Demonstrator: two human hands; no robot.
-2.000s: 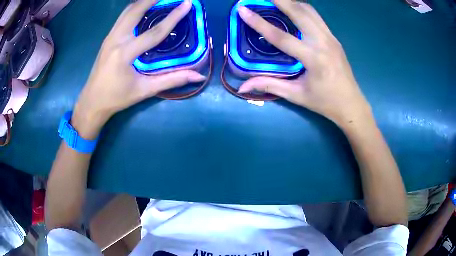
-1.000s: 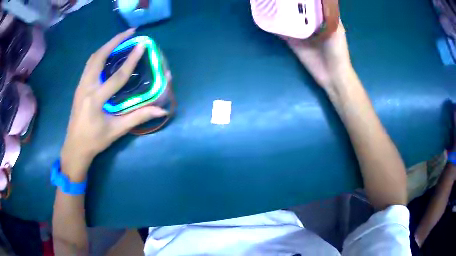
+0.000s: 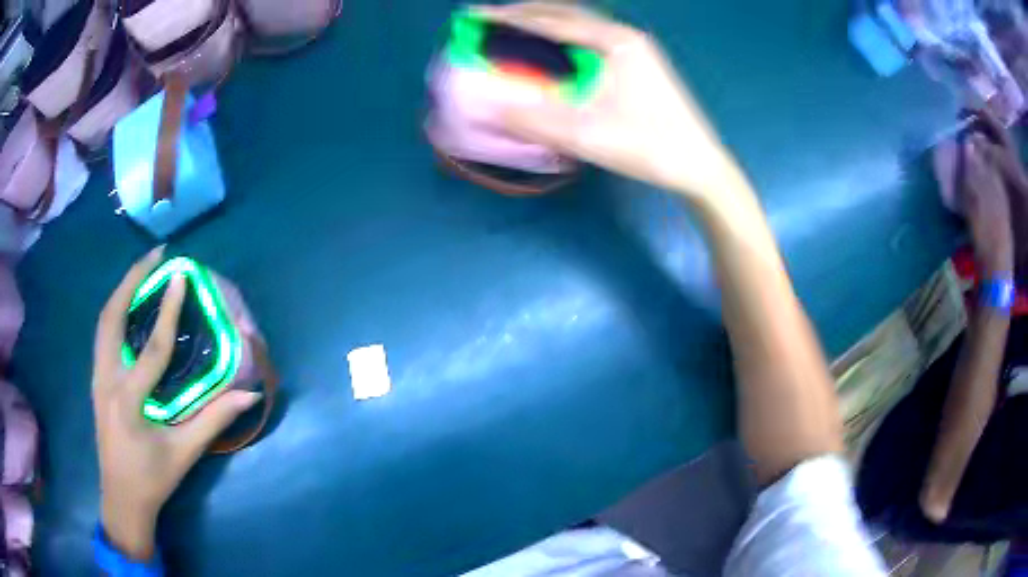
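Observation:
My left hand (image 3: pixel 147 394) is on a pink portable speaker (image 3: pixel 231 327) at the lower left, fingers over its dark face and thumb at its side. Its LED ring glows green, and a brown strap loops at its side. My right hand (image 3: pixel 614 107) grips a second pink speaker (image 3: pixel 479 118) at the top centre. That speaker is blurred, with a green glow and a reddish spot on its dark face, and its strap below. A small white card (image 3: pixel 369 372) lies on the green mat (image 3: pixel 541 417) between and below the speakers.
A light blue speaker (image 3: pixel 201 169) with brown strap and purple plug (image 3: pixel 203 107) stands at the upper left. Waiting pink speakers (image 3: pixel 186 34) crowd the left and top left. At the right are another person's hand (image 3: pixel 987 209), a pink speaker, a blue item (image 3: pixel 879 43) and clear plastic (image 3: pixel 969 51).
The view has shifted and turned. The right-hand speaker, earlier showing its pink side, now shows a lit green face, nearer the top centre. My left hand stays on its speaker, whose ring is now all green.

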